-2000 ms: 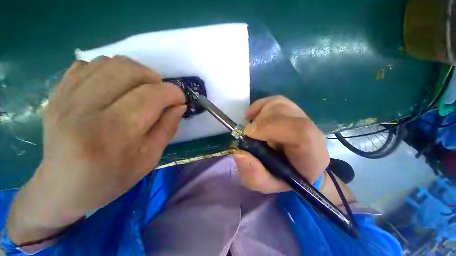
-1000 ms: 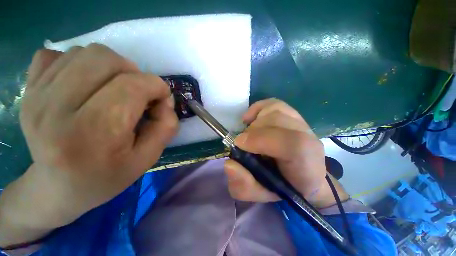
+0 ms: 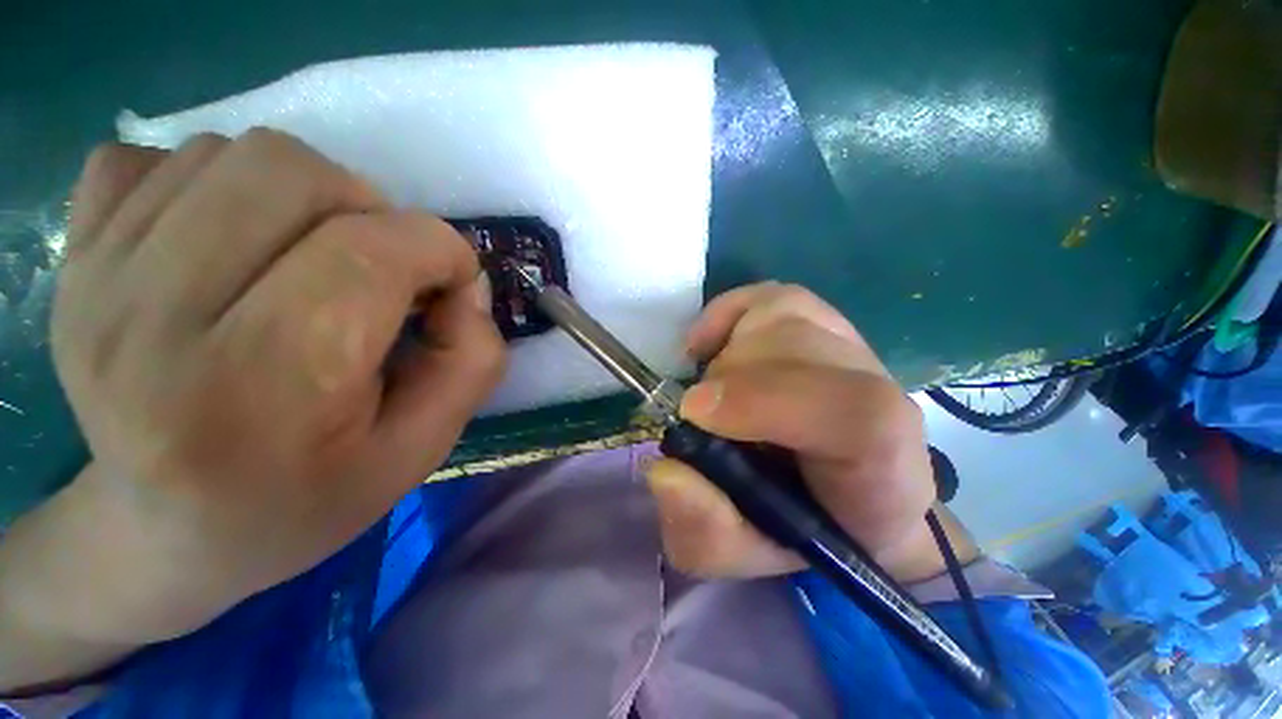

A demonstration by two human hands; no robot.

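Observation:
A small black watch case (image 3: 529, 247) with a circuit board inside lies on the white foam pad (image 3: 619, 169). My right hand (image 3: 801, 429) holds the black handle of a soldering iron (image 3: 605, 340) like a pen. Its metal tip reaches into the case, over the board. My left hand (image 3: 267, 330) is at the left side of the case with thumb and forefinger pinched together, covering its left part. What these fingertips pinch is too small or hidden to tell.
The pad lies on the green bench top (image 3: 970, 211), near its worn yellowish front edge (image 3: 548, 452). A brown object (image 3: 1220, 113) stands at the upper right. A black cable (image 3: 959, 576) hangs by my right wrist. A spoked wheel (image 3: 1009, 400) shows beyond the bench edge.
The pad and case show farther left than two seconds ago, and my left hand has shifted left. More of the board shows. Over the last second, the iron has moved only slightly.

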